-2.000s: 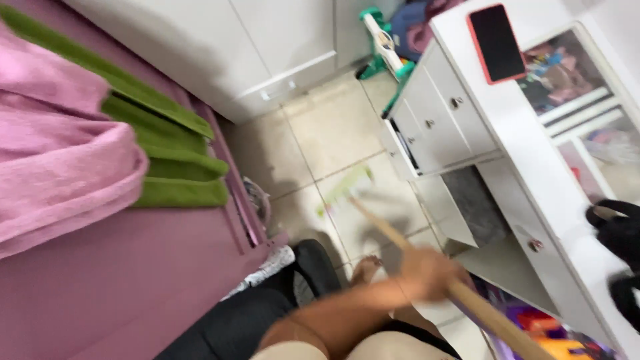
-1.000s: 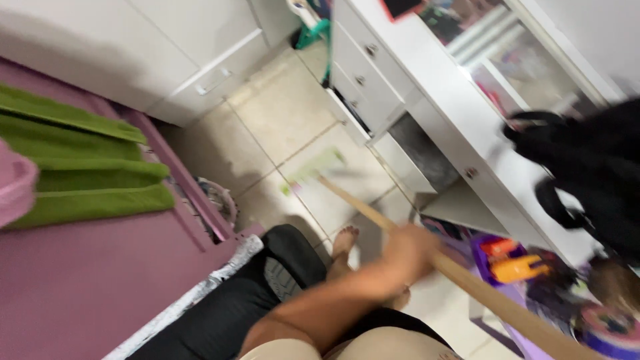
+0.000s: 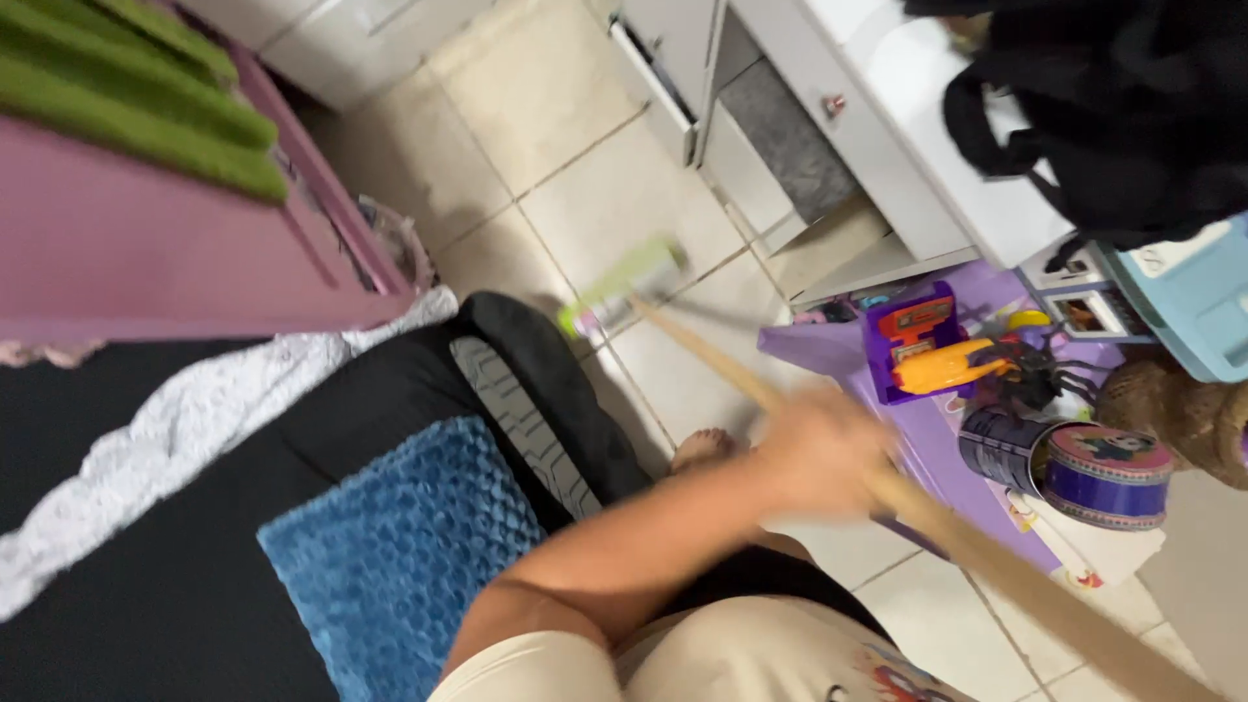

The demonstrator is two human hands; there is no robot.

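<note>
My left hand is closed around the wooden handle of a floor broom, blurred by motion. From the hand the handle slopes up and left to the broom's green and white head, which rests on the tiled floor and has a pink patch near one end. The other end of the handle runs out of the frame at the lower right. My right hand is out of view. My bare foot shows on the tiles beside my forearm.
A black bed or seat with a blue textured cushion lies left, below a pink panel with green cloth. At right stand a white cabinet with open compartments and a low purple table bearing toys and tins. A black bag lies above.
The view has shifted, bringing the blue cushion and more of the purple table into sight. My left hand stays on the handle, and the broom head remains on the tiles.
</note>
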